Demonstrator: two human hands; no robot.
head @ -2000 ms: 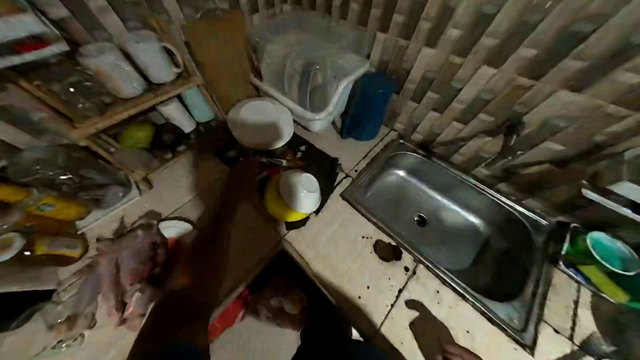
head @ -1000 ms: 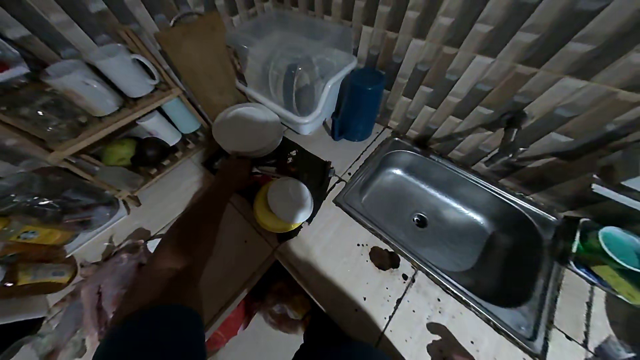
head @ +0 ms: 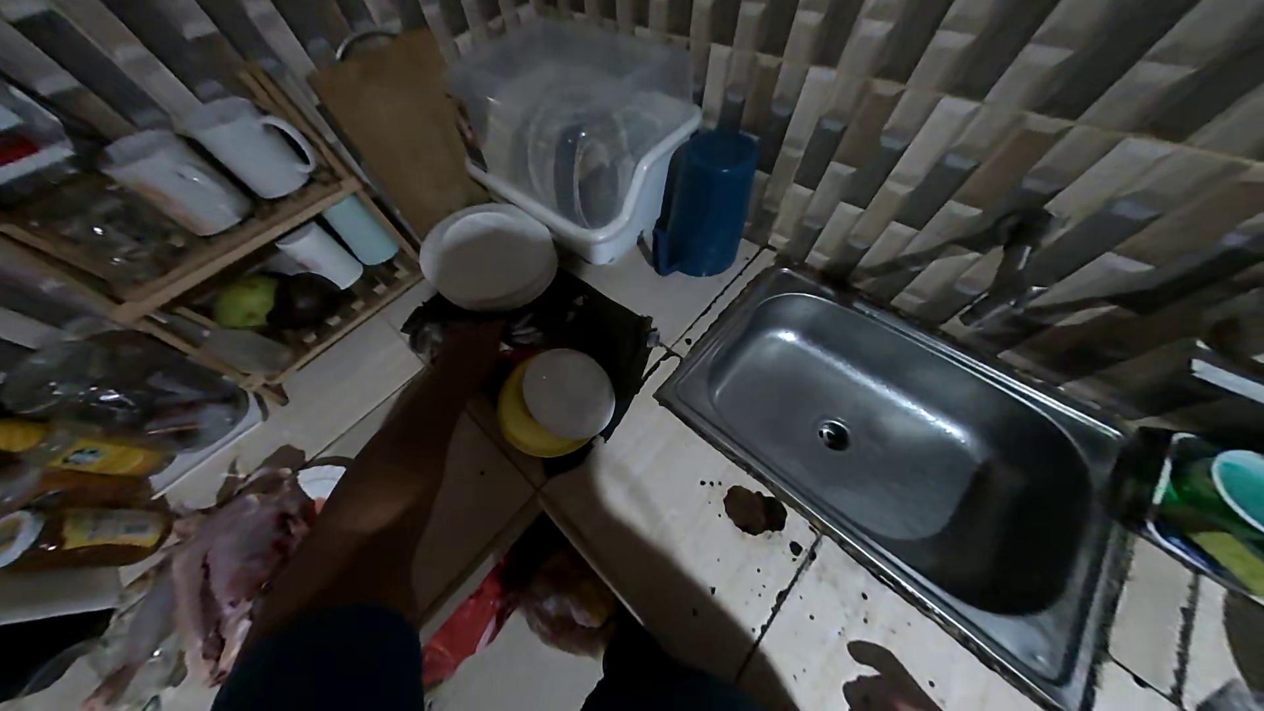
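Note:
My left hand (head: pixel 462 341) reaches over a dark mat in the counter's corner, just below the near rim of stacked white plates (head: pixel 489 257). It is in deep shadow, so its fingers and anything in them cannot be made out. To its right, a white bowl (head: pixel 568 393) rests over a yellow bowl (head: pixel 523 420), near small reddish and pale items. My right hand is not in view; a hand-shaped shadow (head: pixel 874 676) falls on the tiles at the bottom.
A steel sink (head: pixel 889 434) lies to the right. Behind stand a lidded dish container (head: pixel 632 212), a blue pitcher (head: pixel 709 202) and a wooden board (head: pixel 395 118). A wooden rack (head: pixel 237 247) with mugs, bottles (head: pixel 109 528) and raw poultry (head: pixel 237 563) are at left.
Two seconds ago, fingertips showed at the bottom edge right of centre; now only a shadow shows there. The left hand stays by the plates.

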